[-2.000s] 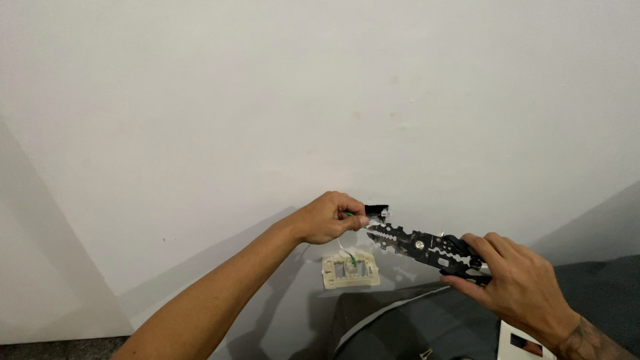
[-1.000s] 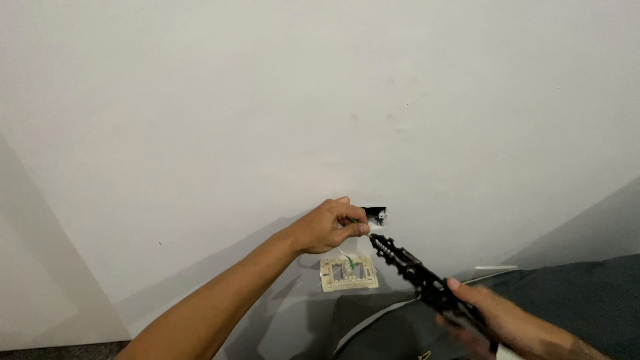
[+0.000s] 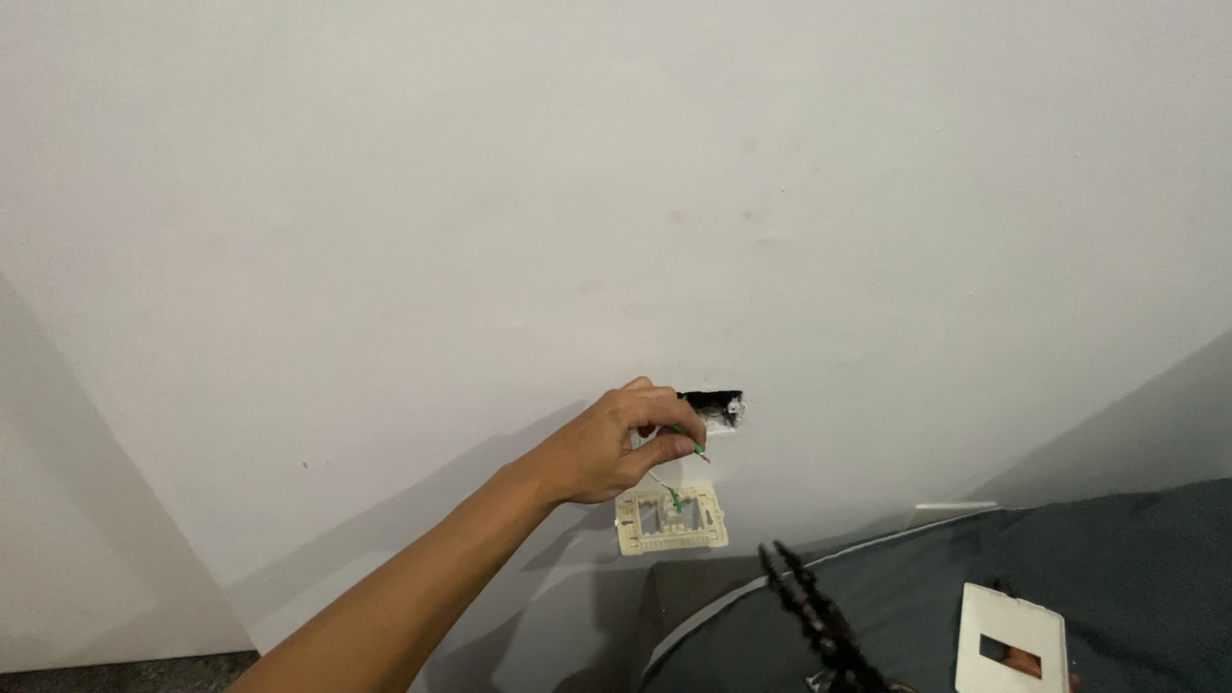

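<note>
Between the thumb and forefinger of my left hand (image 3: 626,438) is a green insulated wire (image 3: 699,449) with a bare copper tip. This hand is in front of the left part of a dark rectangular wall opening (image 3: 714,406). Below it hangs a cream plastic mounting frame (image 3: 630,539) for a wall device, with white and green wire at its middle. At the bottom, black wire-stripping pliers (image 3: 818,616) point up and left, blurred, their jaws apart. Their handles lie beyond the lower edge, and my right hand is out of view.
The pale wall (image 3: 481,241) fills most of the view. Dark grey fabric (image 3: 924,577) with a light edge spans the lower right. A white cover plate (image 3: 996,616) with a rectangular window is over the fabric. Dark flooring (image 3: 192,674) shows at the lower left.
The pliers have moved down and right, away from my left hand, and my right hand has left the view. The bare copper tip of the green wire now shows.
</note>
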